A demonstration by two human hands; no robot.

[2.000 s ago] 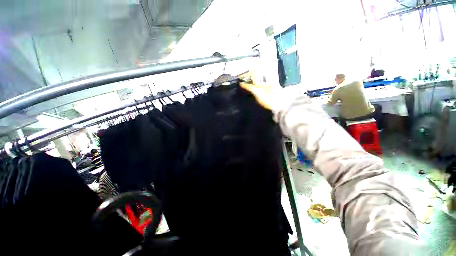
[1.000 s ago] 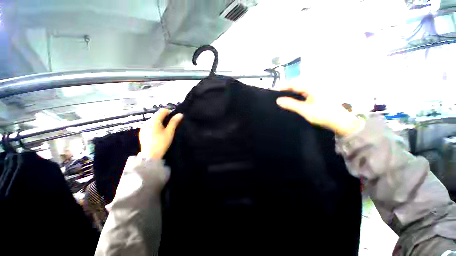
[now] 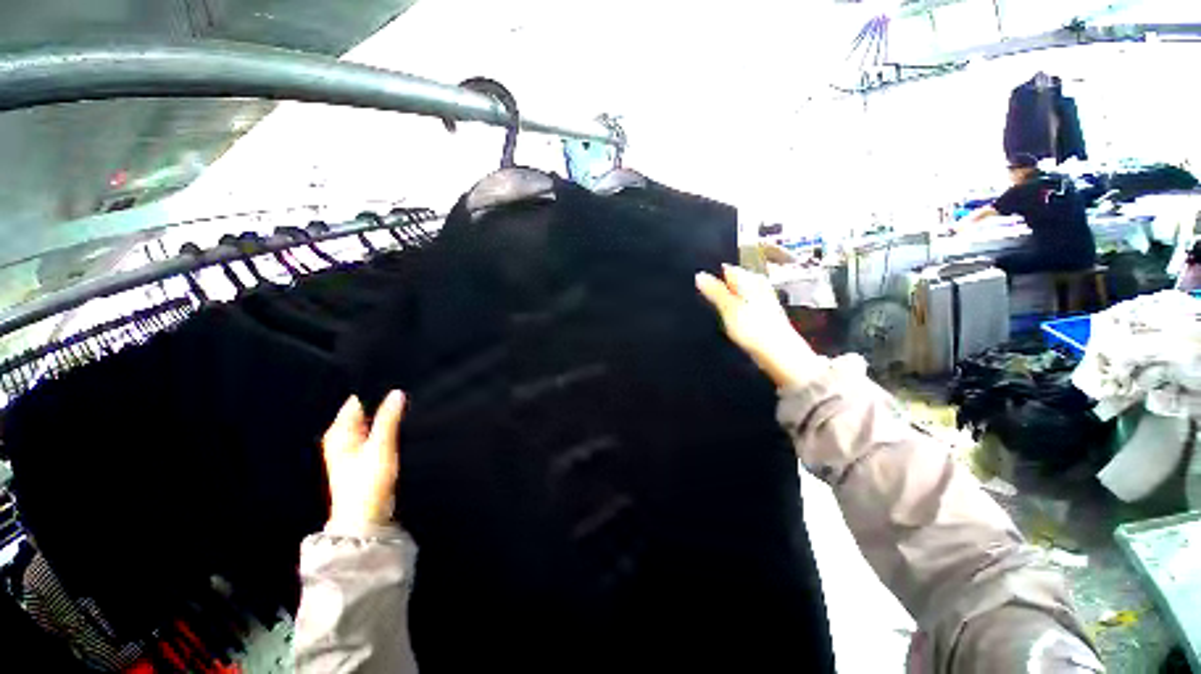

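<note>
A black vest (image 3: 580, 395) with dark frog fasteners down its front hangs on a black hanger (image 3: 511, 187). The hanger's hook is over the upper grey rail. My left hand (image 3: 360, 461) is at the vest's left side, thumb and finger apart. My right hand (image 3: 753, 323) is at the vest's right armhole edge, with its fingertips close together on the cloth. The fingers behind the cloth are hidden. Another black vest (image 3: 685, 224) hangs close behind it, its hanger partly showing.
The upper rail (image 3: 264, 79) crosses the top left. Many black garments (image 3: 171, 435) hang on a lower rail at the left. A person in black (image 3: 1050, 217) sits at a far table. White cloth (image 3: 1152, 362), a black heap (image 3: 1034, 408) and a pale tabletop edge (image 3: 1159, 553) are at the right.
The view has turned right. The vest that both hands held up in front of the rail now hangs with its hook over it. Both hands are lower on its sides, and another vest shows behind.
</note>
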